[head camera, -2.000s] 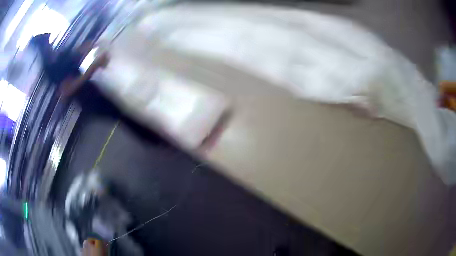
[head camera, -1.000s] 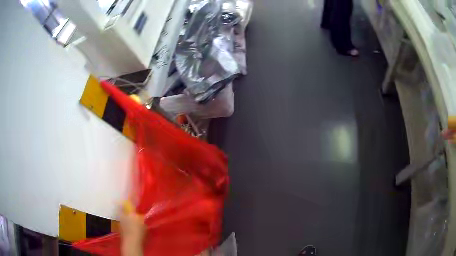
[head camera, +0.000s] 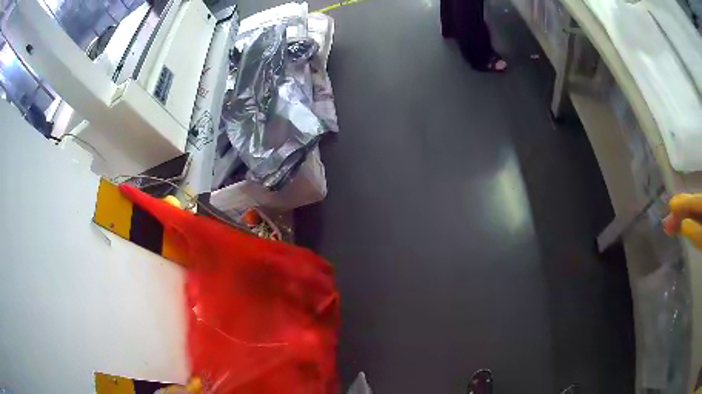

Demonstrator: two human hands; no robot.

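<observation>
A bright red plastic-like sheet (head camera: pixel 262 308) hangs along the edge of a white surface at the lower left, with one pointed corner at the yellow-black tape. My left hand (head camera: pixel 183 386) is at the bottom edge, mostly cut off, with a yellow-orange covered fingertip against the sheet's lower left side; its grip is hidden. My right hand (head camera: pixel 683 215) is at the right edge, cut off, with yellow-orange finger coverings near the table edge. Nothing shows in it, but its palm is out of view.
White machine (head camera: pixel 142 115) at upper left. Silver crumpled plastic (head camera: pixel 273 108) lies on white packs beside the grey floor (head camera: pixel 431 200). A person's dark-trousered leg (head camera: pixel 471 35) stands at the top. White cloth (head camera: pixel 670 85) lies on the long table (head camera: pixel 689 183) at right.
The view has turned from the table with white cloth to the floor and red sheet. Since one second ago, my left hand has moved down, nearly out of view; more of my right hand shows.
</observation>
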